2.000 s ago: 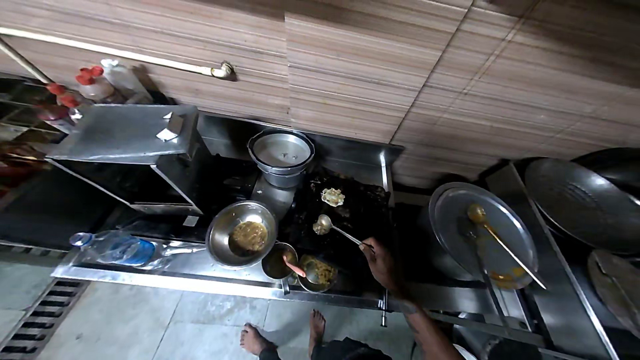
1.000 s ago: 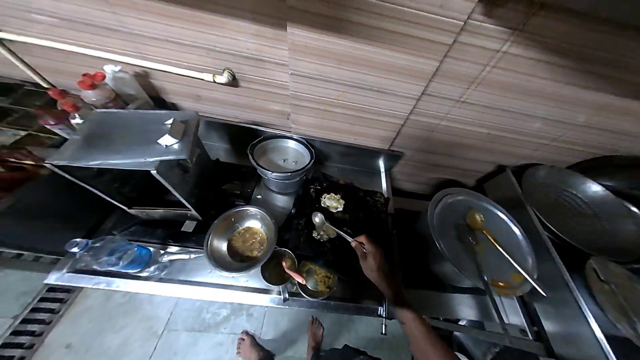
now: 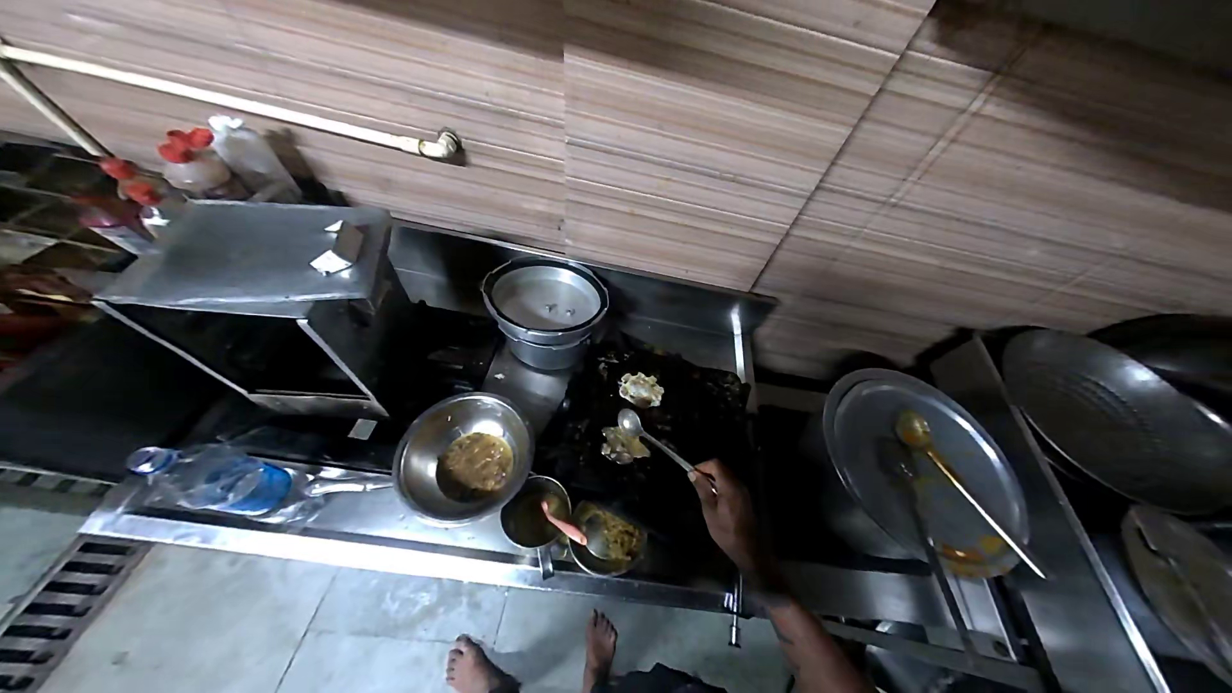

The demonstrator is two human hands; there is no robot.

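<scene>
My right hand (image 3: pixel 727 512) grips the handle of a metal ladle (image 3: pixel 630 422), whose bowl touches a small pale portion of batter or egg (image 3: pixel 624 445) on the dark griddle (image 3: pixel 674 481). Just behind it lies a second, whiter portion (image 3: pixel 640 389). Left of the griddle, a steel bowl (image 3: pixel 414 462) holds a brownish mixture. Near the front edge are a small pan (image 3: pixel 515 515) with an orange-handled utensil (image 3: pixel 563 523) across it and a small bowl of yellowish food (image 3: pixel 624 544) with a spoon in it. My left hand is outside the view.
Behind stands a metal pot (image 3: pixel 549 351). A metal box (image 3: pixel 241 255) and a plastic water bottle (image 3: pixel 231 481) are at left, with red-capped bottles (image 3: pixel 197 168) behind. At right are a round tray (image 3: pixel 847 462) holding a ladle (image 3: pixel 962 491), and a large wok (image 3: pixel 1107 423).
Two seconds ago only the back portion lay on the griddle and the ladle was beside it; now a second portion lies in front, with the ladle on it.
</scene>
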